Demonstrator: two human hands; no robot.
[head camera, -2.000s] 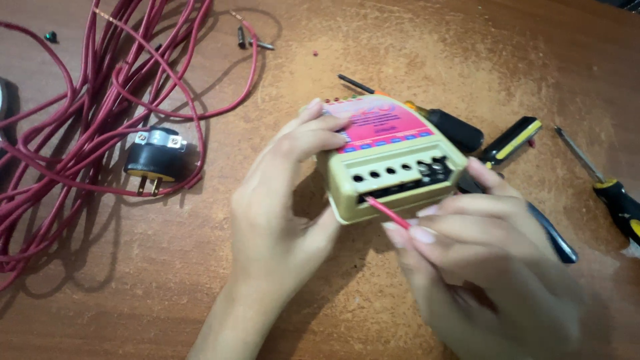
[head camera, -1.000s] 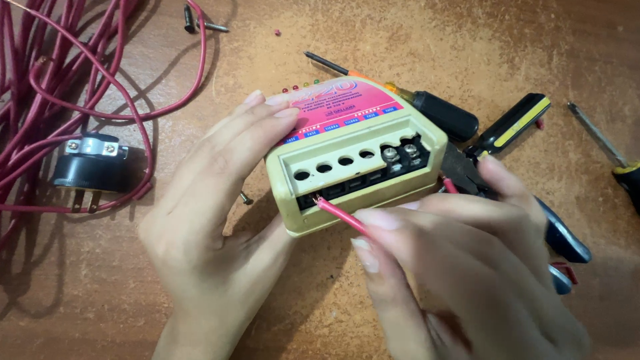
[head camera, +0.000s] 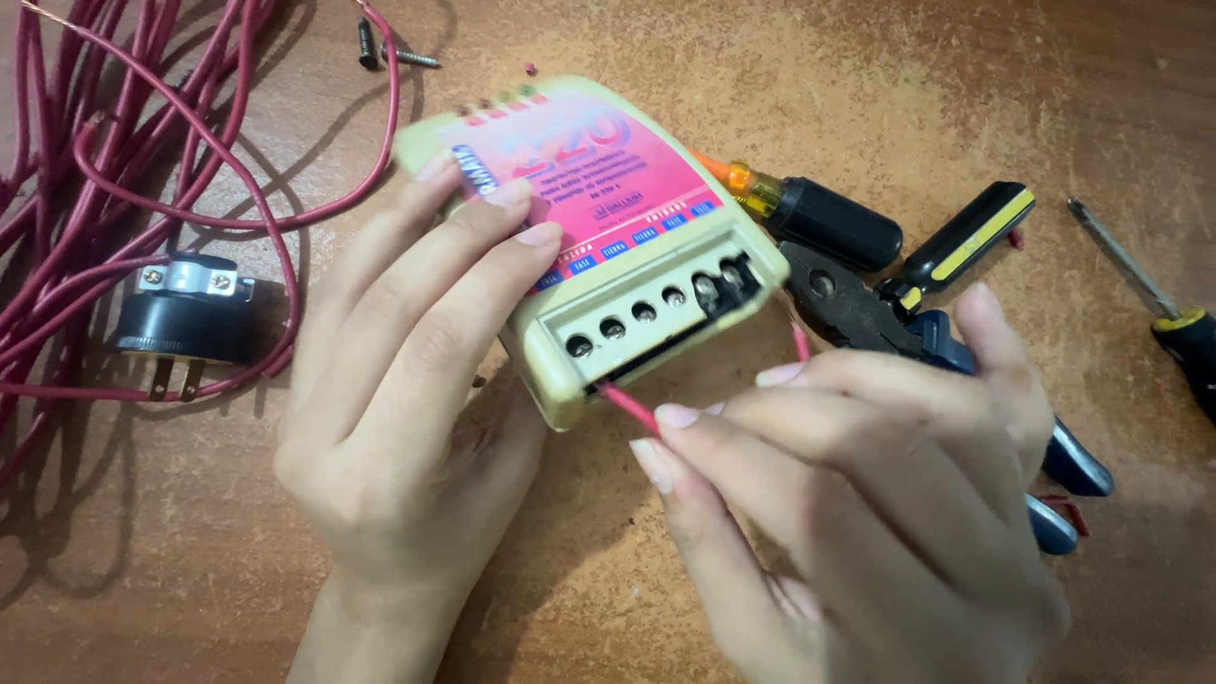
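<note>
My left hand (head camera: 408, 380) grips the left side of a cream plastic electrical box (head camera: 532, 332) with a pink printed label, holding it tilted over the table. A row of round screw holes and a slot run along the box's front. Between thumb and fingertips, my right hand (head camera: 855, 503) holds a red insulated wire (head camera: 632, 408). The wire's end meets the left end of the slot; how deep it sits cannot be told. Another red wire end (head camera: 801, 340) sticks up by my right fingers; the rest of it is hidden.
Red cable (head camera: 256, 190) lies coiled at the left around a black two-blade plug (head camera: 185, 309). Screws (head camera: 410, 57) lie at the top. Right of the box are a black-handled screwdriver (head camera: 836, 223), pliers (head camera: 845, 304), a black and yellow handle (head camera: 978, 233) and another screwdriver (head camera: 1126, 256).
The wire's bare copper strands, visible at the slot one second ago, are now hidden at its left end. The box is turned more steeply, its right end higher. Both hands keep their holds.
</note>
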